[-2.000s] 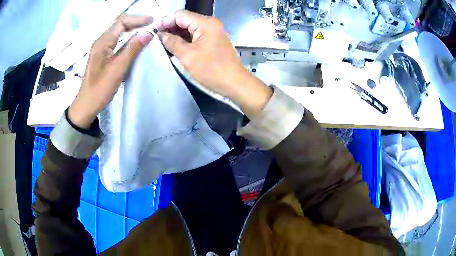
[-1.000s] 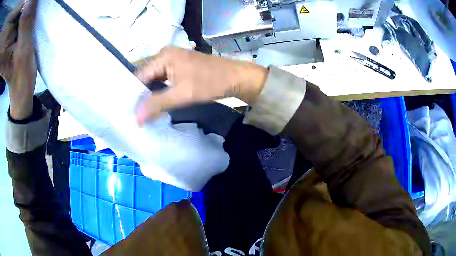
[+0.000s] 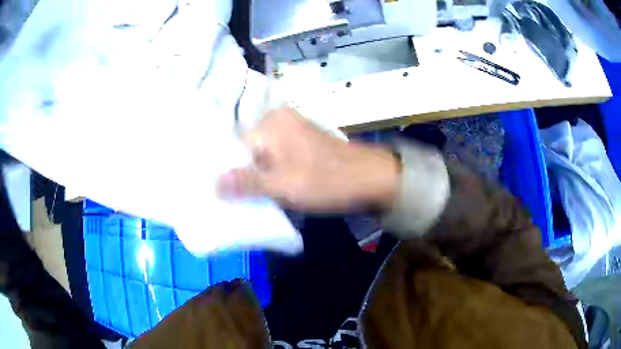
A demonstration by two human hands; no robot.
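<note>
A large near-white garment piece (image 3: pixel 136 123) spreads over the left of the table and hangs past its front edge, washed out by glare. My right hand (image 3: pixel 293 163) is blurred and lies at the cloth's right part, thumb and fingers closed around its edge. My left hand is not in view; only the dark left sleeve shows at the left edge. The overlock machine (image 3: pixel 320 20) stands behind, its upper part cut off by the top edge of the picture.
Thread snips (image 3: pixel 491 68) and a grey-black crumpled item (image 3: pixel 543 37) lie on the table (image 3: pixel 408 102) at the right. Blue crates stand below, left (image 3: pixel 163 266) and right (image 3: pixel 528 163). Pale cloth (image 3: pixel 579 184) hangs over the right crate.
The cloth is spread wider across the left. My left hand has moved out of the picture at the left. My right hand moved up to the cloth, then slightly right and down.
</note>
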